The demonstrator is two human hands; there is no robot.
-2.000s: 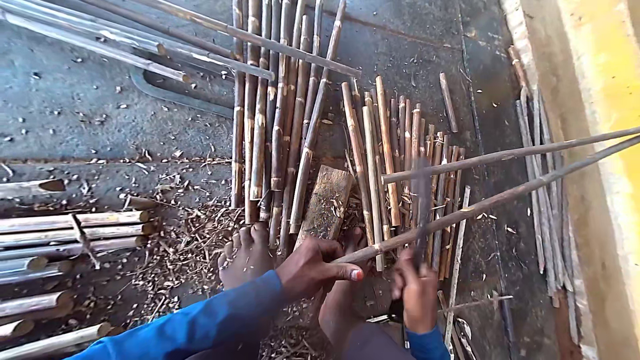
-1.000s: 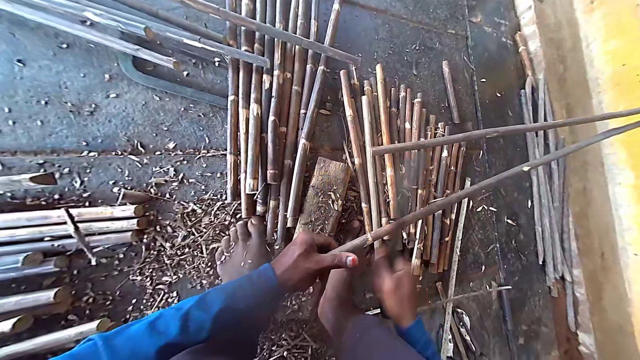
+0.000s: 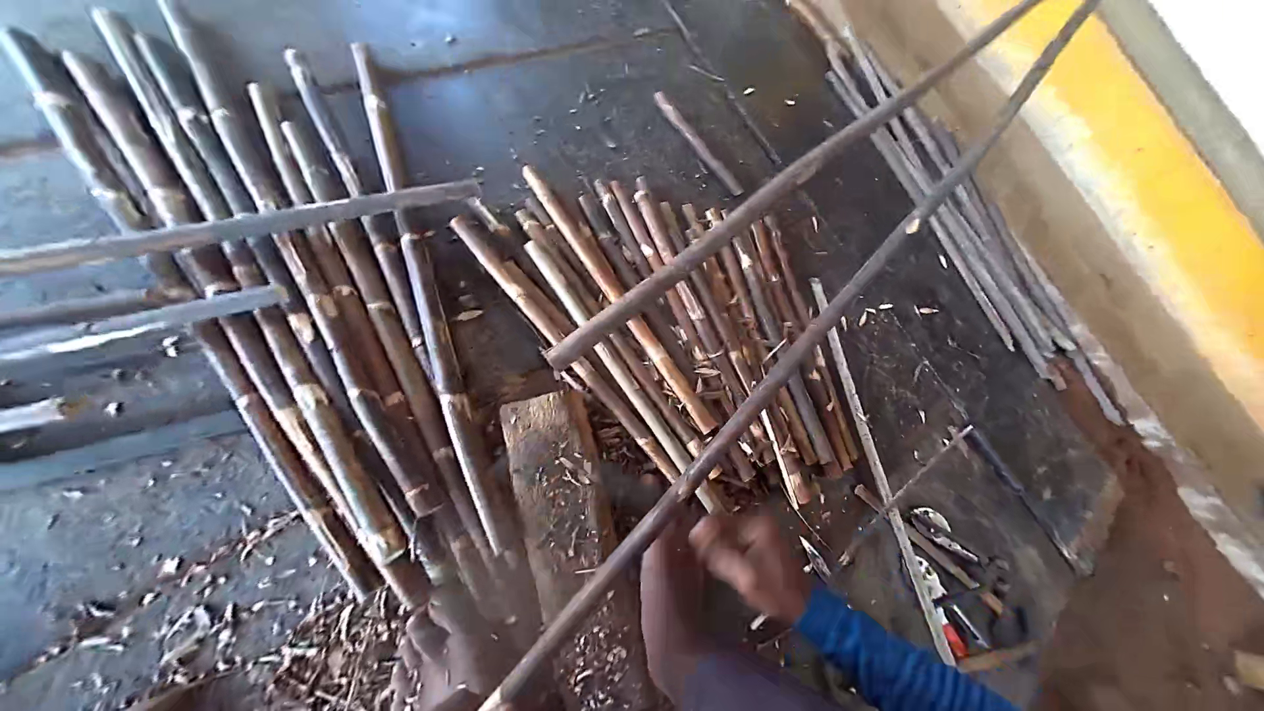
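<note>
A long thin wooden stick (image 3: 780,380) runs diagonally from the bottom edge to the top right. My right hand (image 3: 755,568), blurred and in a blue sleeve, is just right of the stick's lower part, over my foot; whether its fingers hold anything is unclear. My left hand is out of the frame, below the stick's lower end. A second long stick (image 3: 731,222) slants above the first. Beneath them lies a bundle of short cut cane pieces (image 3: 632,306). A wooden block (image 3: 558,474) sprinkled with chips sits between my bare feet.
Thicker, longer canes (image 3: 336,316) lie side by side on the left, with paler sticks (image 3: 237,227) across them. Thin sticks (image 3: 948,207) rest along the yellow-painted wall (image 3: 1136,148). Wood shavings (image 3: 346,652) cover the floor at bottom left. Small tools and scraps (image 3: 948,583) lie at lower right.
The view has swung round and shifted right. My left hand, gripping the long stick in both earlier frames, has gone out of sight. A dark blade seen at my right hand earliest is not discernible now.
</note>
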